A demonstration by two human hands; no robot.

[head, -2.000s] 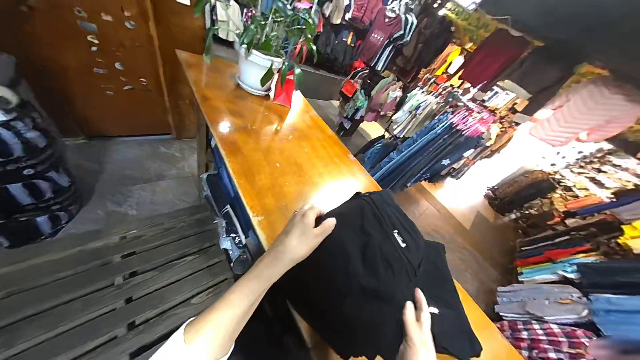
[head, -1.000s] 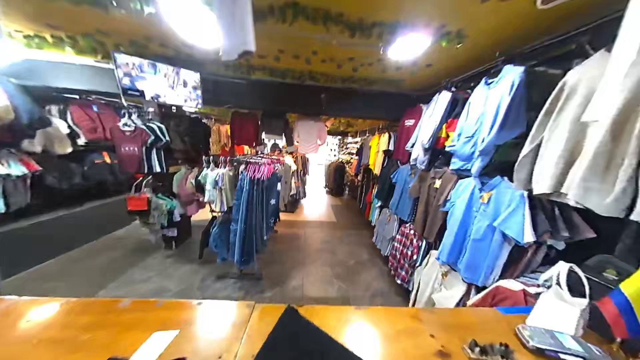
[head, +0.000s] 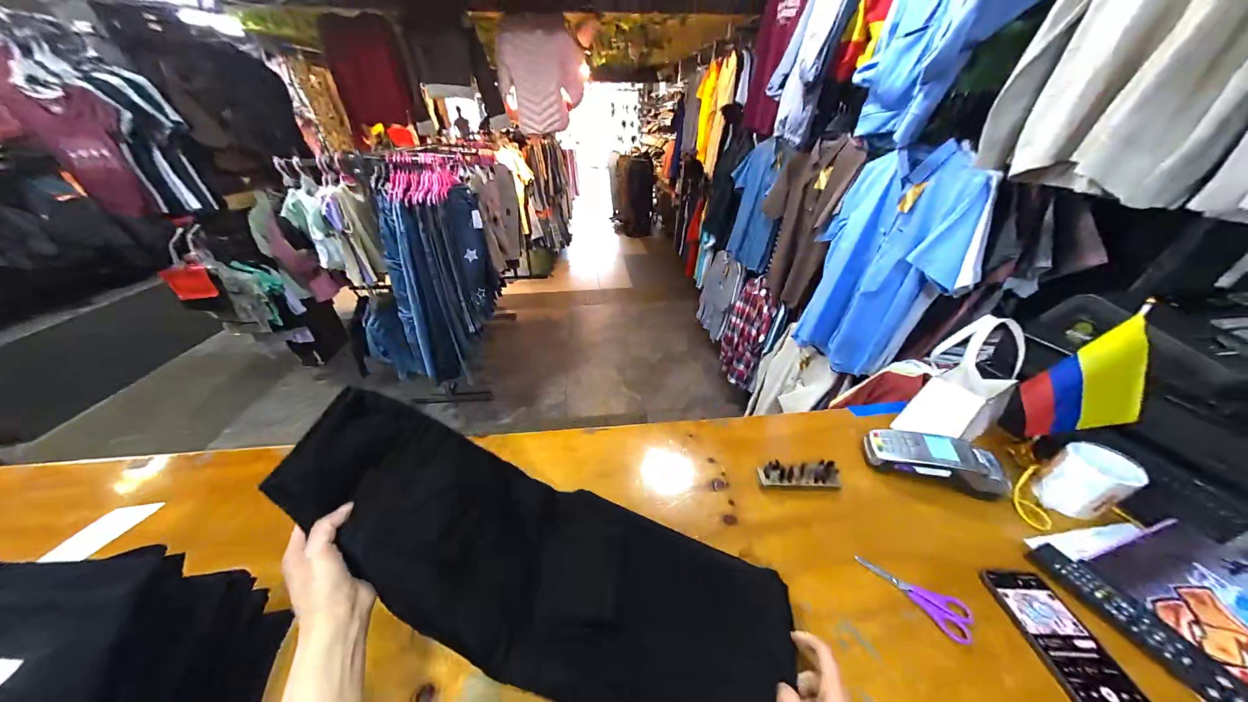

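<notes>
A long piece of folded black clothing [head: 546, 556] stretches diagonally over the varnished wooden counter [head: 721, 546], its far end up at the left. My left hand [head: 327, 575] grips its lower left edge, the thumb on top of the cloth. My right hand [head: 814, 668] holds the near right corner; only some fingers show at the bottom edge of the view. Left of my left hand lies a stack of black garments [head: 117, 624]. Whether the held cloth rests on the wood or is lifted above it, I cannot tell fully.
Purple-handled scissors [head: 936, 609], a smartphone [head: 1063, 634], a remote control [head: 1141, 619], a card terminal [head: 936, 463], a white mug [head: 1087, 480] and a small flag [head: 1087, 380] are at the right. A white strip [head: 102, 531] lies at the left. Clothes racks stand beyond the counter.
The view has swung widely. Two seconds ago both hands were on a pile of black clothing; now they hold one long black piece, with a stack at the left.
</notes>
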